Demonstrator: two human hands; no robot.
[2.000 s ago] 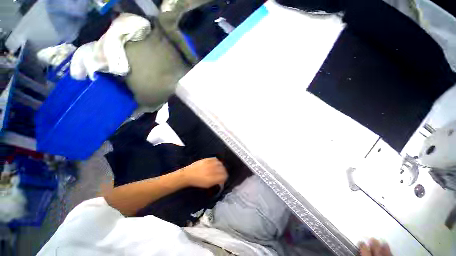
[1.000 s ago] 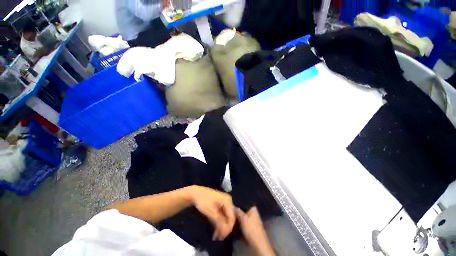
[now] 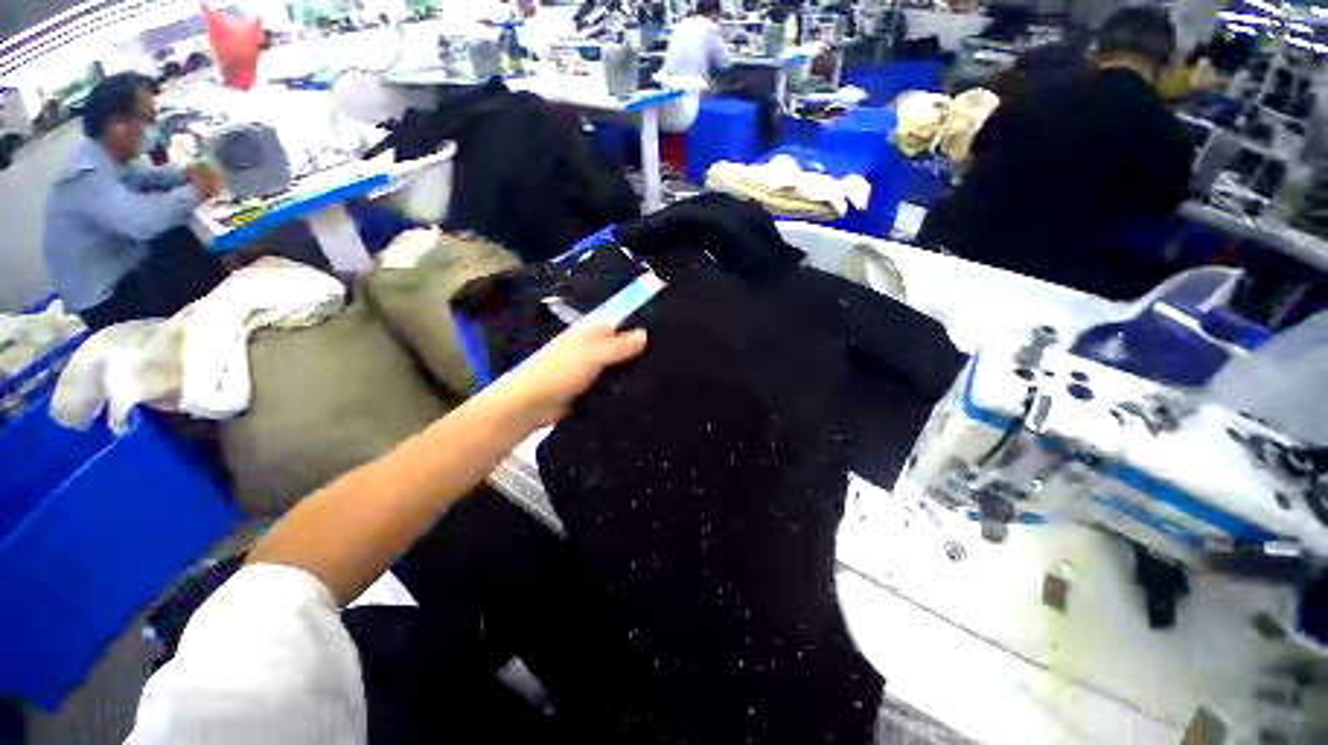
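Note:
A large black garment panel with white specks (image 3: 699,480) lies across the sewing table and hangs over its front edge. My left hand (image 3: 594,354) reaches to the panel's upper left edge, near the table's far left corner. Its fingers are partly hidden, and I cannot tell whether they grip the cloth. My right hand is not in view. The white sewing machine head with a blue stripe (image 3: 1121,451) stands to the right of the panel.
More black cloth (image 3: 714,226) is heaped beyond the table. Black cloth with pale pieces lies below my left arm. A blue bin (image 3: 109,531) and beige sacks (image 3: 313,393) stand at left. A seated person (image 3: 109,204) is at another station; a person in black (image 3: 1078,160) is behind.
The view has lifted and turned. My left hand has moved from the lap to the table's far left. The black panel now covers much of the white tabletop. My right hand has left view.

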